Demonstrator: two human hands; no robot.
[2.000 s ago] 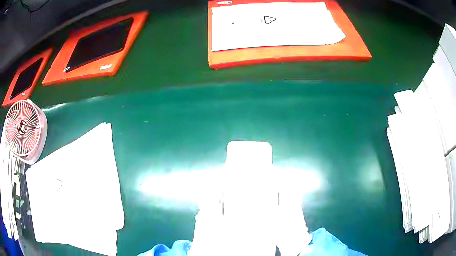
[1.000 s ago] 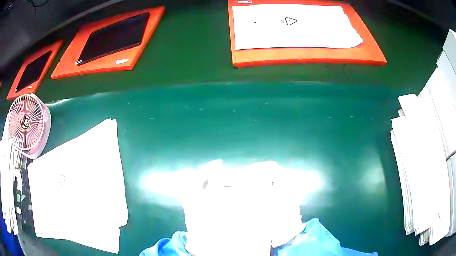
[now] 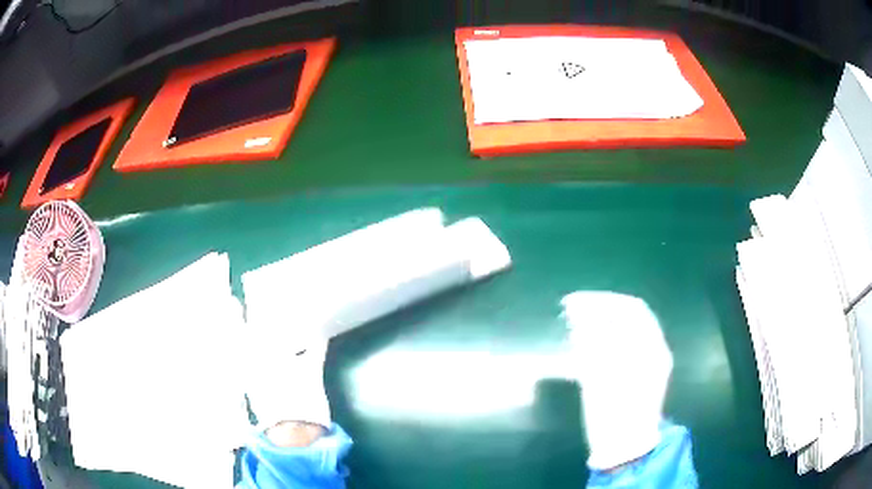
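A long white folded card piece [image 3: 359, 272] lies tilted in front of me, left of centre, with a flap at its right end. My left hand [image 3: 287, 377], in a white glove, is at the card's lower left end and appears to hold it; its fingers merge with the white card in the glare. My right hand [image 3: 621, 368], gloved in white, is over the bench at centre right, apart from the card. It is washed out by glare, and its finger shape is unclear.
A stack of white bags [image 3: 153, 368] lies at left beside a pink fan [image 3: 59, 253]. White card stacks [image 3: 798, 325] stand at right. Beyond the bench, orange-red pads [image 3: 612, 138] carry a white-covered item and dark flat devices [image 3: 239, 95].
My hands have moved apart from the centre. The left hand moved left with the white card, which now lies tilted; the right moved right. The orange-red pads have shifted right.
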